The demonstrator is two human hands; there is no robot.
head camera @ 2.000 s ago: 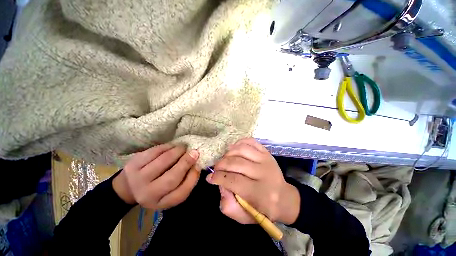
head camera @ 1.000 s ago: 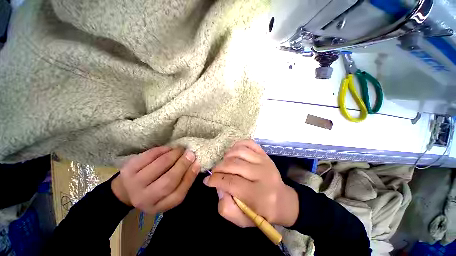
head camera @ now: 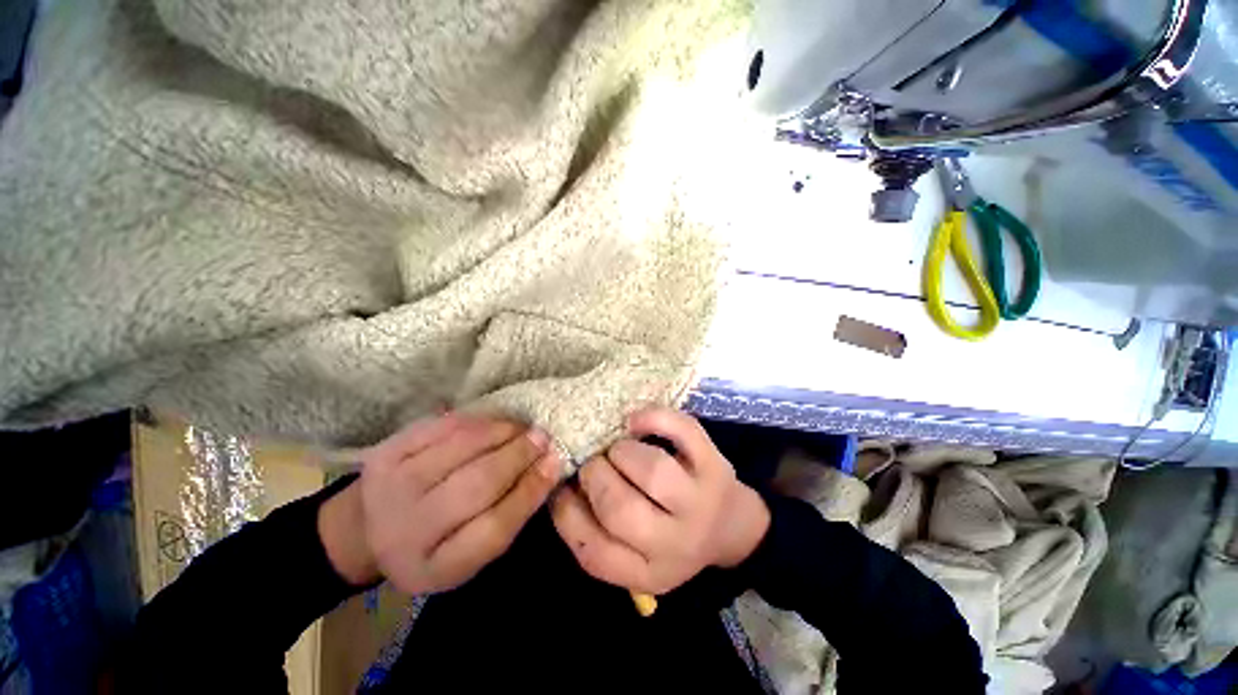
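A large beige fleece garment (head camera: pixel 312 231) lies over the left and middle of the view and hangs at the table's front edge. A squarish stitched outline shows on it near that edge. My left hand (head camera: pixel 455 496) pinches the garment's lower edge between thumb and fingers. My right hand (head camera: pixel 659 502) is just right of it, bent fingers at the same edge. A yellow wooden handle (head camera: pixel 644 602) sticks out below my right hand; the tool's tip is hidden. The fingers of my two hands nearly touch.
The white sewing machine (head camera: pixel 1086 177) stands at the upper right. Scissors with yellow and green loops (head camera: pixel 961 278) lie on the white table (head camera: pixel 801 306). A crumpled beige heap (head camera: pixel 978 523) is below the table edge at right. A cardboard box (head camera: pixel 224 509) is at lower left.
My right hand has turned, so the tool's long handle now shows only as a short end below it. Both hands have moved slightly down. The garment edge between them has shifted a little.
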